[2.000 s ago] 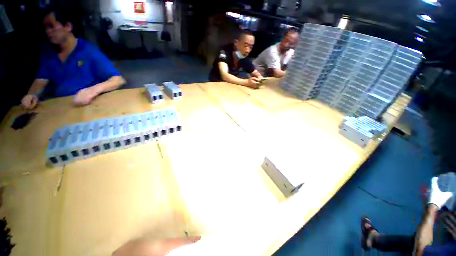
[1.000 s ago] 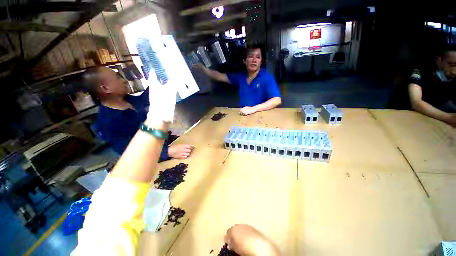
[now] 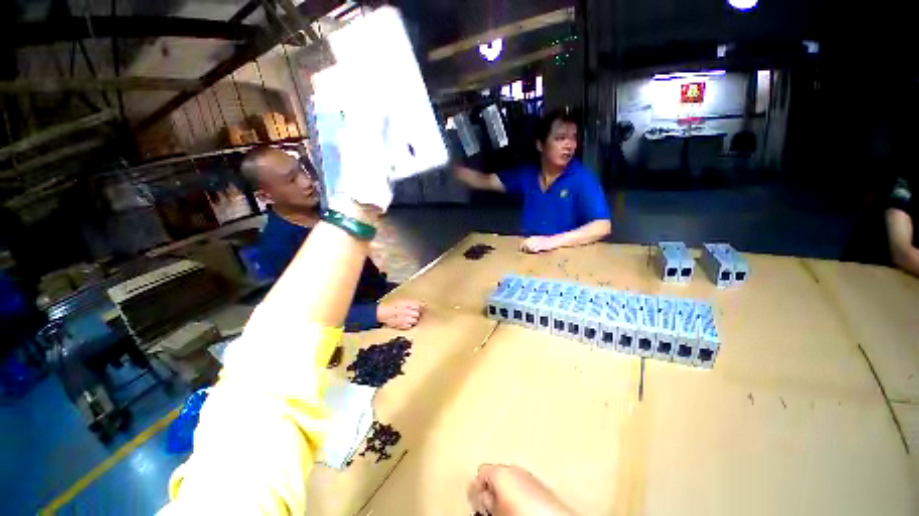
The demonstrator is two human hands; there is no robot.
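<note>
My left hand (image 3: pixel 358 181), in a white glove with a dark green band at the wrist, is raised at upper left. It holds a pale metal housing (image 3: pixel 388 91), overexposed, tilted, with a few small dark holes showing. My bare right hand (image 3: pixel 512 491) is low at the bottom edge, partly cut off, fingers curled down at the table. A few small black fasteners (image 3: pixel 482 513) show beside its fingertips; whether it grips any is hidden.
A row of housings (image 3: pixel 605 320) stands on the cardboard-covered table (image 3: pixel 544 403), with two more housings (image 3: pixel 675 262) behind. Black fastener heaps (image 3: pixel 380 361) and a pale sheet (image 3: pixel 348 418) lie at left. Two people in blue sit across; another person's arm shows at right. Housings hang behind.
The view has swung left from the table's right side. My left hand has come into view with a housing, now turned to another face. My right hand has drawn slightly lower in the picture.
</note>
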